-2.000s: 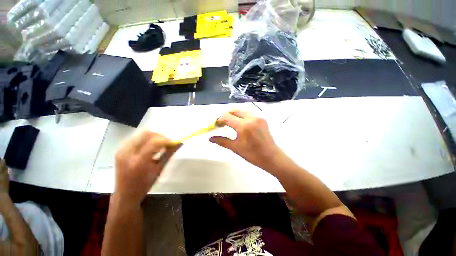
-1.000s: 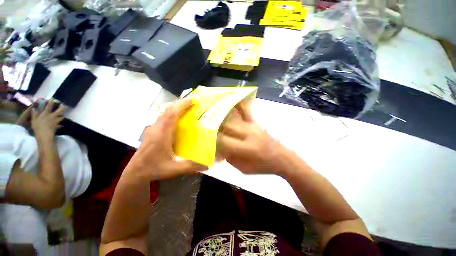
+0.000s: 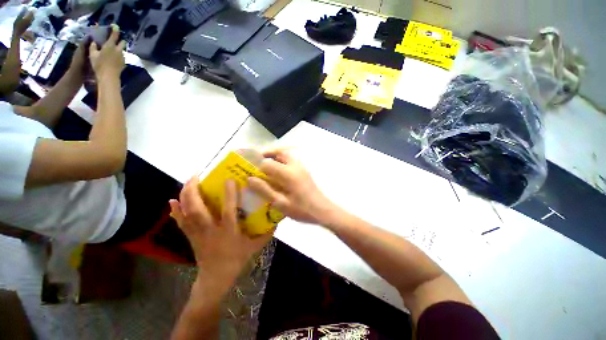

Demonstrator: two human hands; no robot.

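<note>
A yellow carton (image 3: 234,174) with black print is held near the table's front edge, tilted. My left hand (image 3: 216,222) grips its near left side with the fingers spread over the printed face. My right hand (image 3: 289,186) is on its upper right side, with fingers at the top end. A pale flap shows at that end; whether the carton is open there I cannot tell. Black inner boxes (image 3: 279,70) are stacked behind it. Flat cartons (image 3: 362,81) lie in a yellow stack beyond, with a second yellow stack (image 3: 428,44) farther back.
A clear bag of black handles (image 3: 488,136) stands right of centre on the table's dark strip. Thin black strips (image 3: 490,230) lie near it. A black bundle (image 3: 331,26) is at the back. A neighbour in white (image 3: 73,159) works at left with a black box (image 3: 126,89).
The view has swung left. The yellow piece, edge-on at first and then a curved sheet, now shows as a boxy carton. My right hand has moved onto its upper end.
</note>
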